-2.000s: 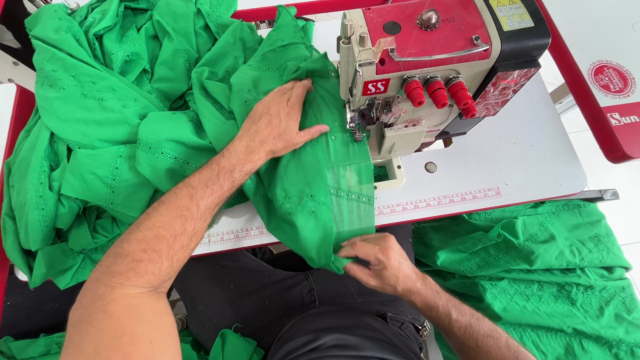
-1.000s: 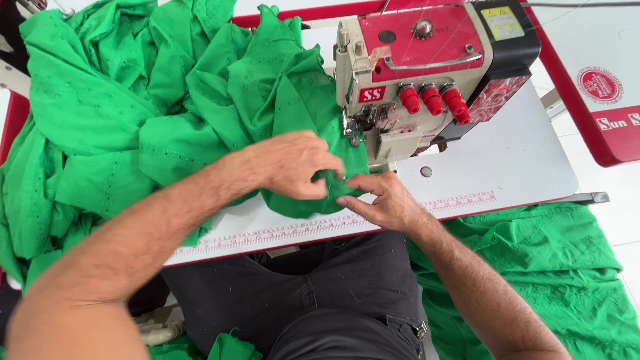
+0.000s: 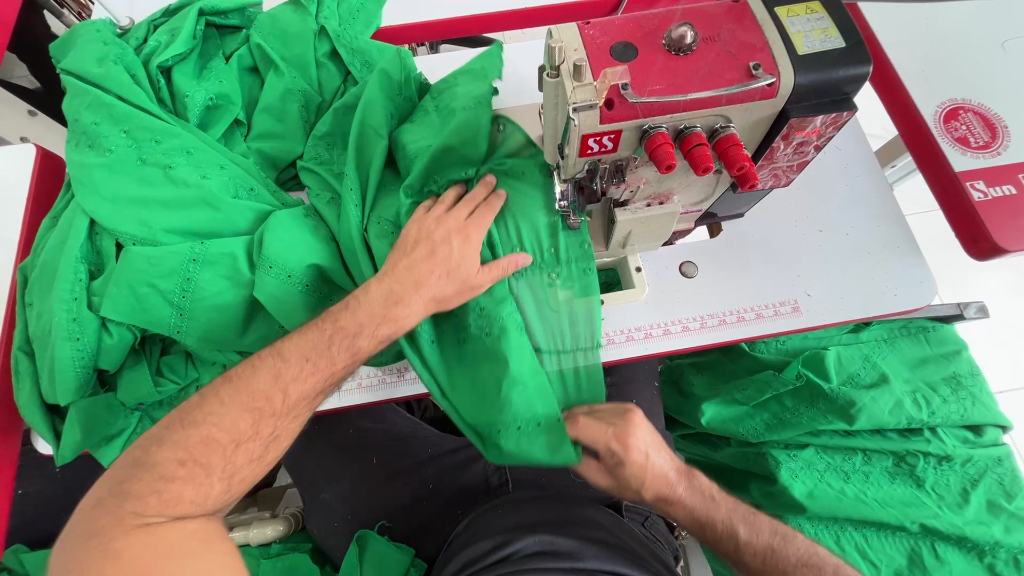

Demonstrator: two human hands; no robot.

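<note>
Green eyelet-embroidered fabric (image 3: 512, 360) runs from the presser foot of a red and cream overlock sewing machine (image 3: 680, 104) over the table's front edge. My left hand (image 3: 448, 248) lies flat on it, left of the presser foot (image 3: 570, 212), fingers spread and thumb pointing right. Below the edge, my right hand (image 3: 620, 448) pinches the fabric's lower right corner between thumb and fingers. The cloth is stretched between the two hands, its right edge beside the foot. The needle area is too small to make out clearly.
A large heap of the same green fabric (image 3: 176, 200) covers the table's left side. More green fabric (image 3: 840, 448) hangs at the lower right. A printed ruler (image 3: 704, 322) runs along the table's front edge. A second red and white table (image 3: 976, 192) stands at the right.
One second ago both hands were close together at the fabric near the front edge. Now the left hand is flat farther up, and the right hand is lower, with the fabric drawn down between them.
</note>
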